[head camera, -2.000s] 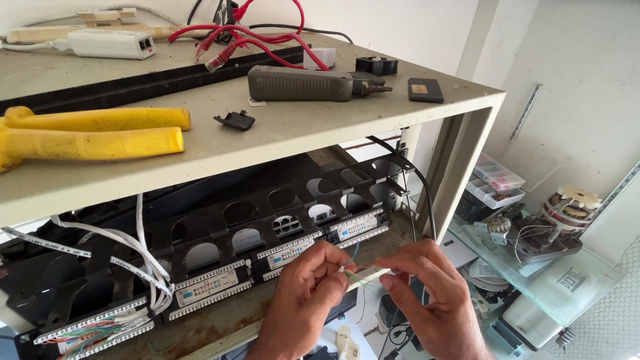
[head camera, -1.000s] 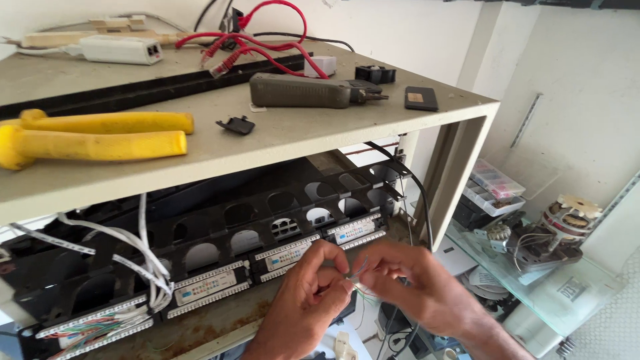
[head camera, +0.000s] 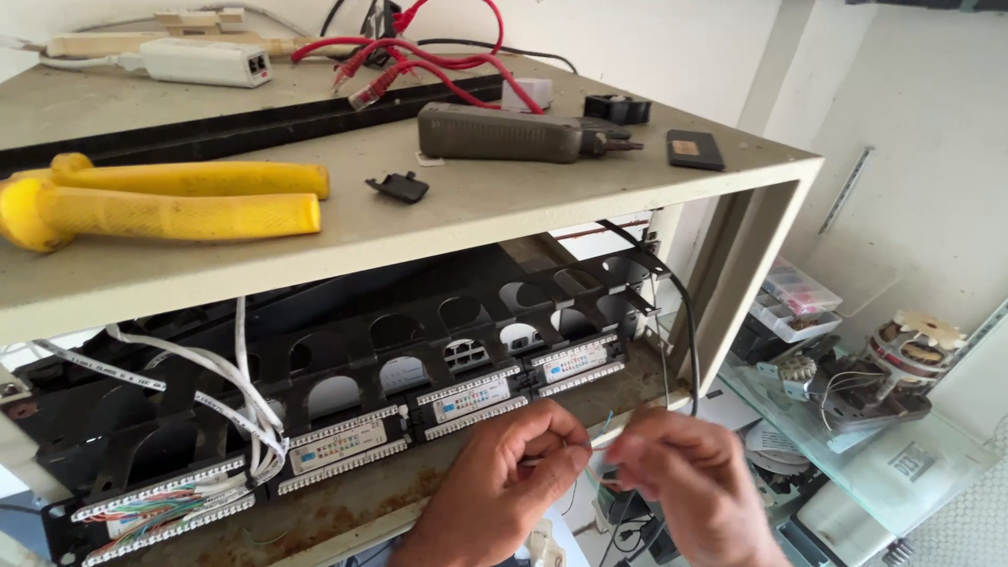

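Observation:
My left hand (head camera: 516,472) pinches the end of a network cable between thumb and fingers, in front of the rack's lower rail. Thin coloured wires (head camera: 592,472) fan out of that end. My right hand (head camera: 677,472), slightly blurred, has its fingertips closed on some of these wires. Behind my hands is a black patch panel (head camera: 472,402) with white punch-down strips. At its left end, white cables (head camera: 248,417) come down to a block where coloured wires (head camera: 150,512) lie in the slots. A grey punch-down tool (head camera: 500,134) rests on the cabinet top.
On the cabinet top (head camera: 488,209) lie yellow-handled pliers (head camera: 181,201), a black plastic clip (head camera: 400,187), red patch cables (head camera: 441,59), a white adapter (head camera: 205,63) and a dark flat piece (head camera: 694,150). A black cable (head camera: 687,315) hangs at the right opening. A glass shelf (head camera: 858,457) holds a motor (head camera: 906,370).
Two seconds ago both hands held a pale cable length between them; now thin coloured wires show between my fingertips.

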